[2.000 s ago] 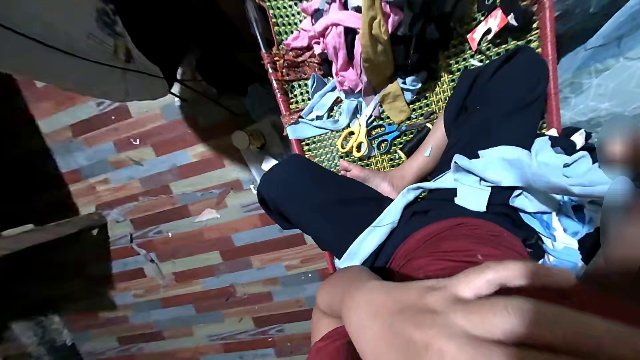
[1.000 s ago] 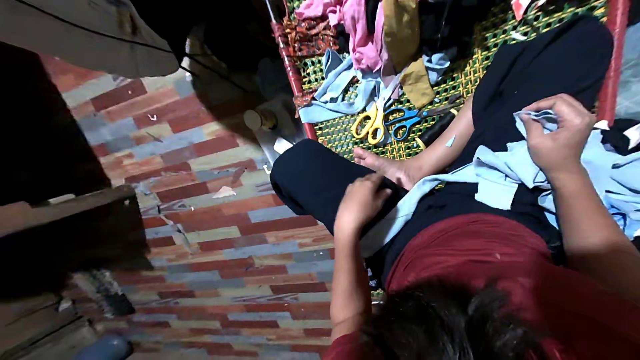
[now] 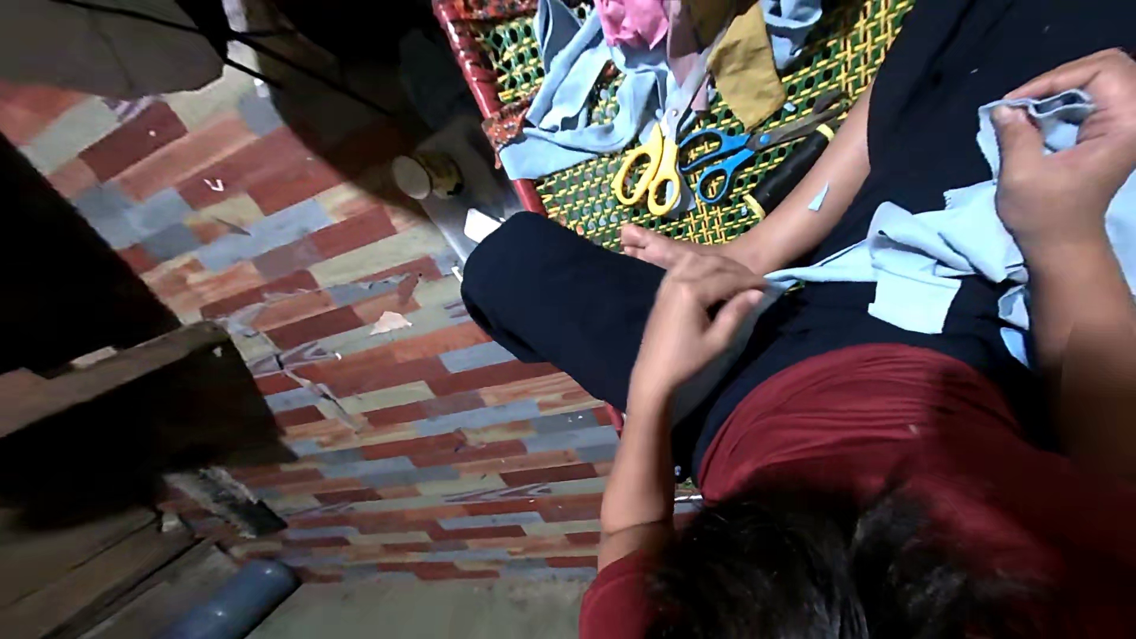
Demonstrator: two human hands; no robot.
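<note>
Light blue cloth [image 3: 914, 248] lies across my lap over dark trousers. My right hand [image 3: 1061, 146] pinches a folded edge of it, raised at the right. At the cloth's narrow left end, my left hand [image 3: 701, 311] has its fingertips closed on the fabric, near my bare foot; part of the cloth passes beneath this hand. Beyond the foot, yellow-handled scissors [image 3: 657, 173] and blue-handled scissors [image 3: 723, 160] lie on the woven seat. A black tool handle with yellow ends [image 3: 790, 173] is beside my shin, where a small blue scrap [image 3: 818, 197] rests.
The green and yellow woven seat [image 3: 577, 200] has a red frame [image 3: 470, 58]. Light blue [image 3: 568, 146], pink [image 3: 635, 22] and mustard [image 3: 750, 67] cloth pieces lie on it. A small round container [image 3: 426, 175] stands left of the seat, above the patterned floor [image 3: 382, 373].
A hand large and close to the camera two seconds ago is down at the lap. Since one second ago, my left fingertips have come to the cloth. My right hand still holds its piece.
</note>
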